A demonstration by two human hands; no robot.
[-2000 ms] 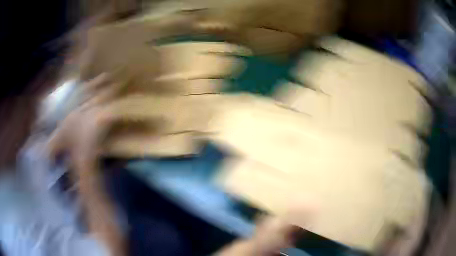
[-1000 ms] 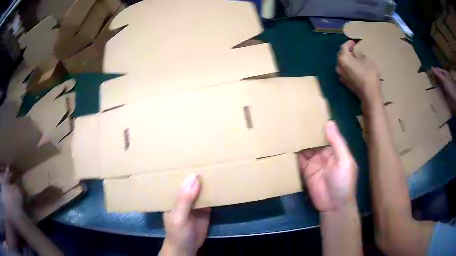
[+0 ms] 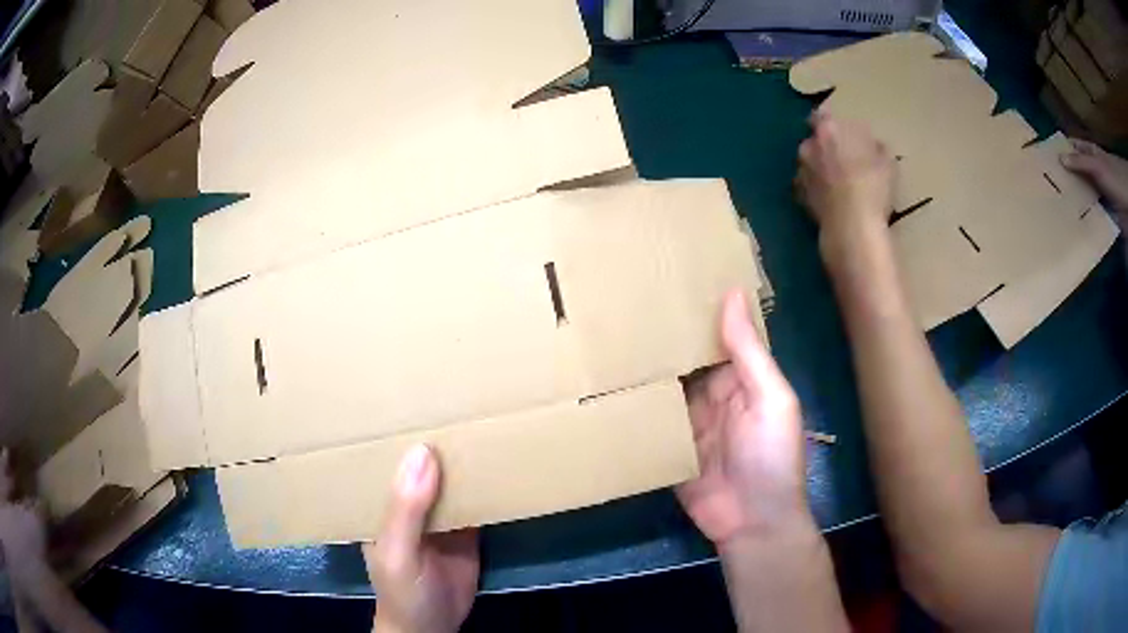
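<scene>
A flat tan box blank (image 3: 396,334) with two dark slots lies in front of me, its long front panel nearest me. My left hand (image 3: 424,532) grips the front panel near its middle, thumb on top, fingers hidden underneath. My right hand (image 3: 748,427) holds the right side flap at its lower corner, thumb on top, fingers below the edge. Layered cardboard edges show just beyond the right side flap. The lid panel (image 3: 396,93) extends to the far side and is cut off by the picture's top edge.
At right, another person's hand (image 3: 847,167) presses on a similar blank (image 3: 952,161) on the green table (image 3: 705,124). A grey device (image 3: 804,15) stands at the far edge. Folded boxes (image 3: 155,99) and loose blanks are piled at left, with another hand at lower left. A scrap (image 3: 820,437) lies right.
Since one second ago, the held blank and both my hands appear shifted left in view. The neighbour's blank has turned, and that person's left hand has moved onto it. The earliest frame is blurred.
</scene>
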